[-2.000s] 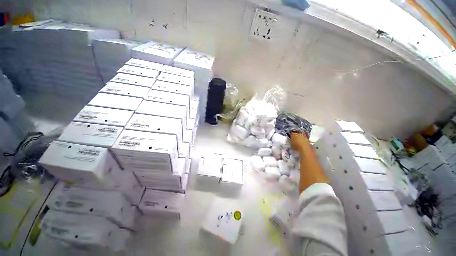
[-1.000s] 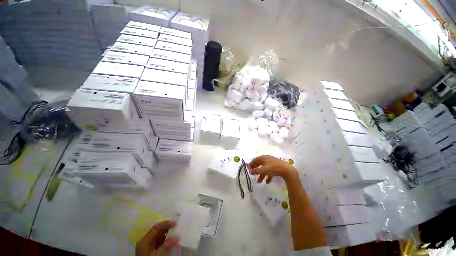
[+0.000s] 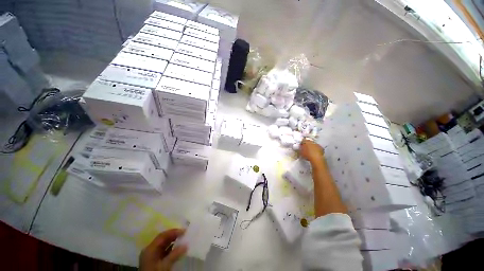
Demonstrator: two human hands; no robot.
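Observation:
My left hand (image 3: 163, 251) is at the bottom, its fingers on the edge of a white box lid or sleeve (image 3: 199, 233). Beside it an open box base (image 3: 225, 225) lies with its recess showing. A thin black looped strap (image 3: 258, 198) lies on the table right of the base. My right hand (image 3: 310, 150) reaches to the near edge of the pile of wrapped white units (image 3: 286, 133); its fingertips are too blurred to tell whether they hold one. White retail boxes with gold dots (image 3: 244, 172) lie near the strap.
Tall box stacks (image 3: 183, 97) stand left of centre, with a black cylinder (image 3: 237, 65) behind. A clear bag of white units (image 3: 274, 91) and a bag of black straps (image 3: 312, 102) are at the back. A box wall (image 3: 354, 159) runs along the right. Bagged cables (image 3: 55, 114) lie left.
My right hand has moved from the front boxes up to the white units. It has let go of the black strap, which now lies on the table. My left hand stays at the lid.

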